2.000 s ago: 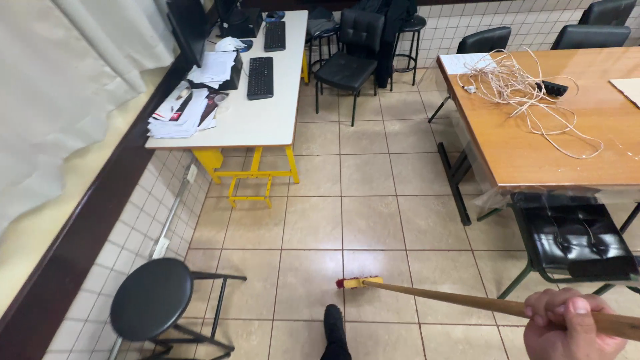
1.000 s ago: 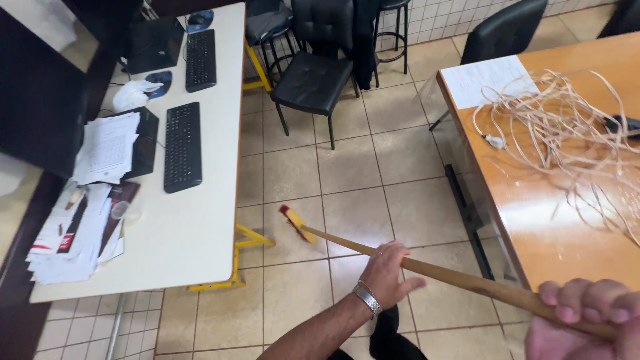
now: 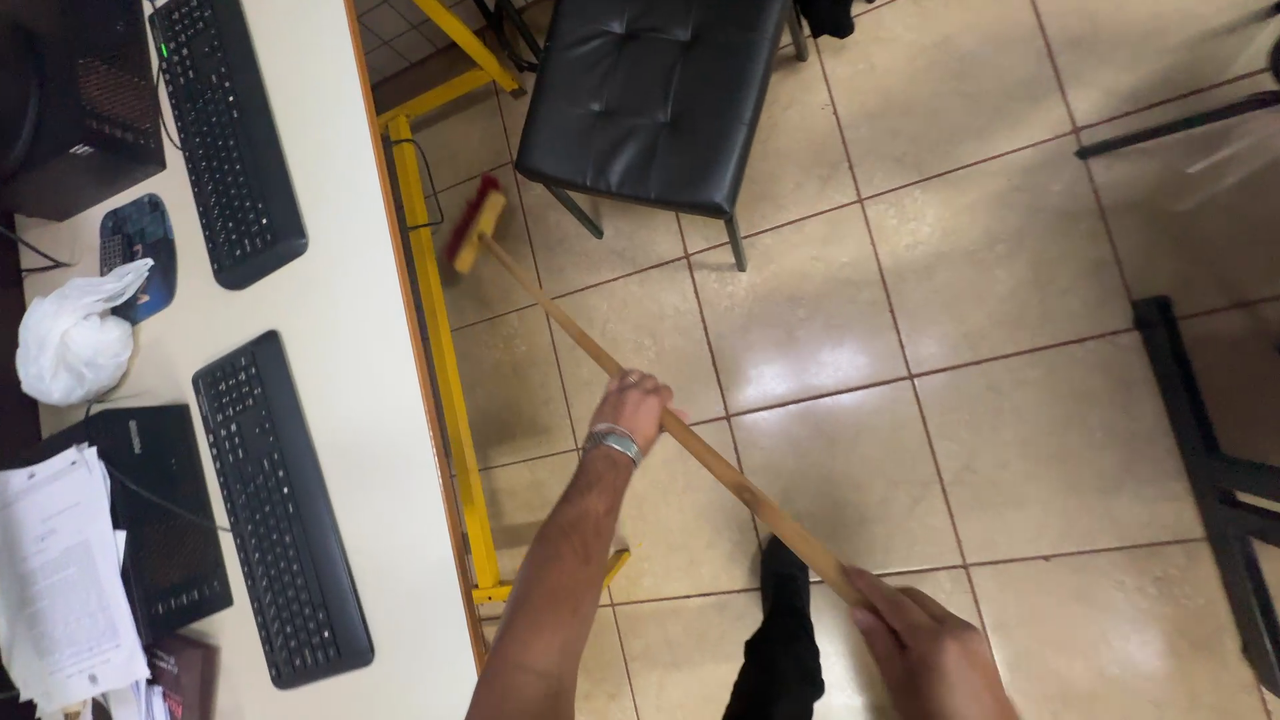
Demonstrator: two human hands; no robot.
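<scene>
A broom with a long wooden handle [image 3: 742, 487] slants across the view from lower right to upper left. Its yellow head with red bristles [image 3: 476, 225] is down on the tiled floor, close to the yellow leg frame of the desk and left of a black chair. My left hand [image 3: 636, 405], with a metal watch on its wrist, is closed around the middle of the handle. Nearer the handle's end, at the lower right, my right hand [image 3: 920, 640] grips it too, somewhat blurred.
On the left, a white desk [image 3: 370, 420] holds two keyboards [image 3: 285, 510], papers [image 3: 70, 570] and a white plastic bag [image 3: 75, 335]. The black padded chair [image 3: 655, 100] stands at top centre. A dark metal table leg [image 3: 1190, 420] is at right. My shoe [image 3: 785, 580] rests below the handle.
My left hand, out of view two seconds ago, now holds the handle. The broom head has moved from the open floor to beside the desk's yellow frame. The view has shifted toward the desk.
</scene>
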